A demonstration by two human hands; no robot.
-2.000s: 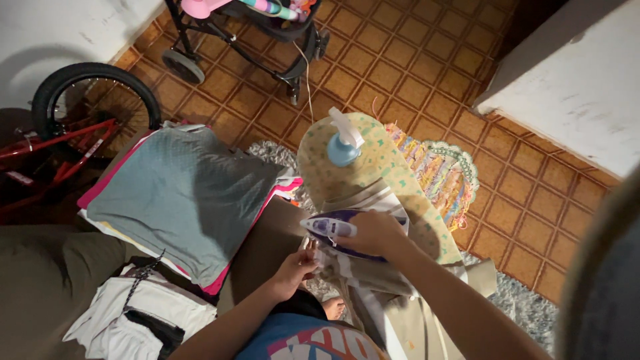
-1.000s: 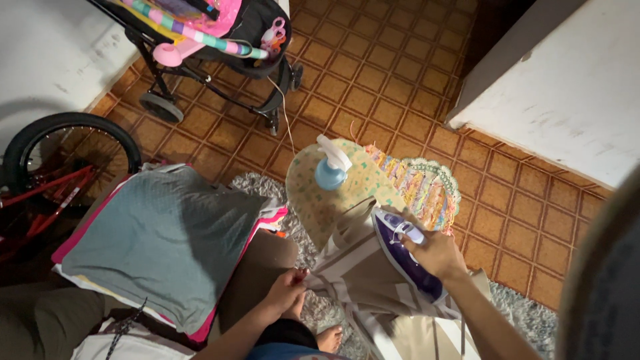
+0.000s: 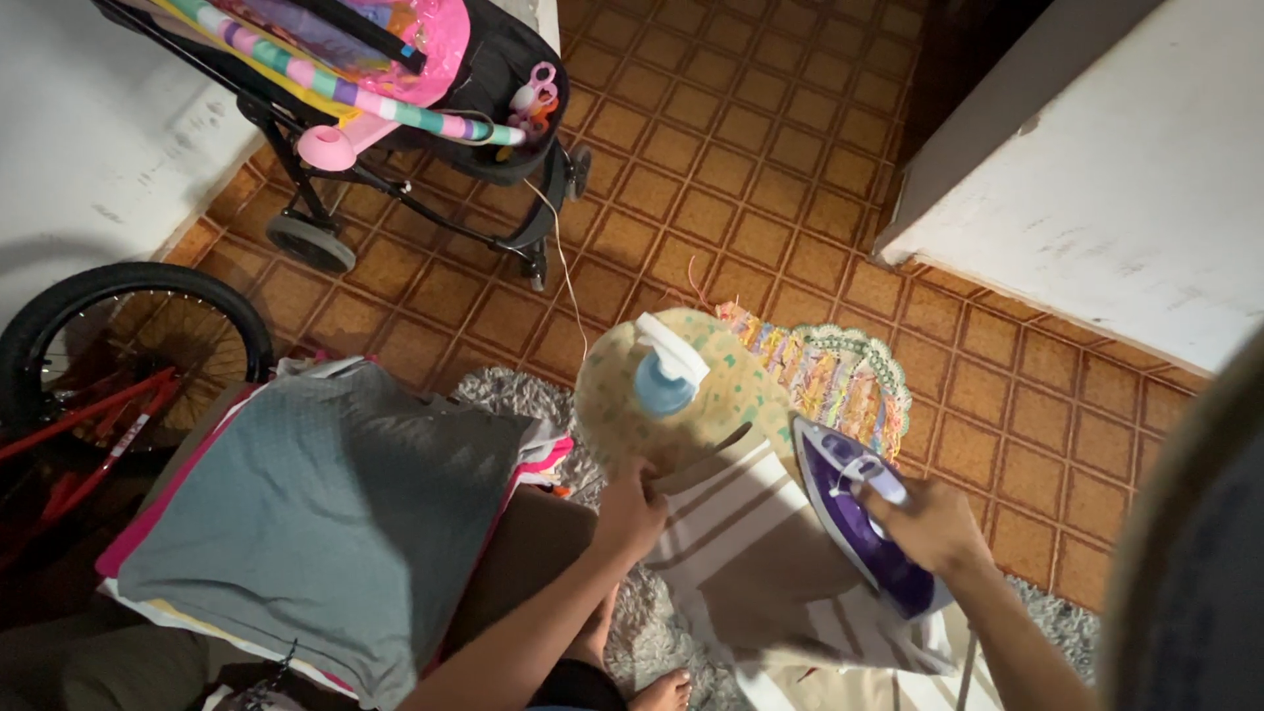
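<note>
My right hand [image 3: 923, 523] grips the handle of a purple and white clothes iron [image 3: 861, 518], whose tip points up toward the ironing board's far end. The iron is at the right side of a beige and white striped cloth [image 3: 736, 533]; whether it touches the cloth I cannot tell. My left hand [image 3: 632, 509] pinches the cloth's upper left corner. Beneath lies an ironing board [image 3: 617, 395] with a patterned cover, narrow end away from me. On that end stands a light-blue spray bottle [image 3: 664, 383] with a white head.
Left of the board, folded grey fabric [image 3: 326, 513] lies stacked on other cloths. A bicycle wheel [image 3: 259, 326] and a stroller [image 3: 494, 148] with toys stand beyond. A multicoloured woven rug [image 3: 820, 370], a shaggy grey rug [image 3: 642, 622] and a white wall [image 3: 1116, 188] are also in view.
The iron was over the cloth two seconds ago; it has moved to the cloth's right side, in my right hand. My left hand has moved up along the board with the cloth's edge.
</note>
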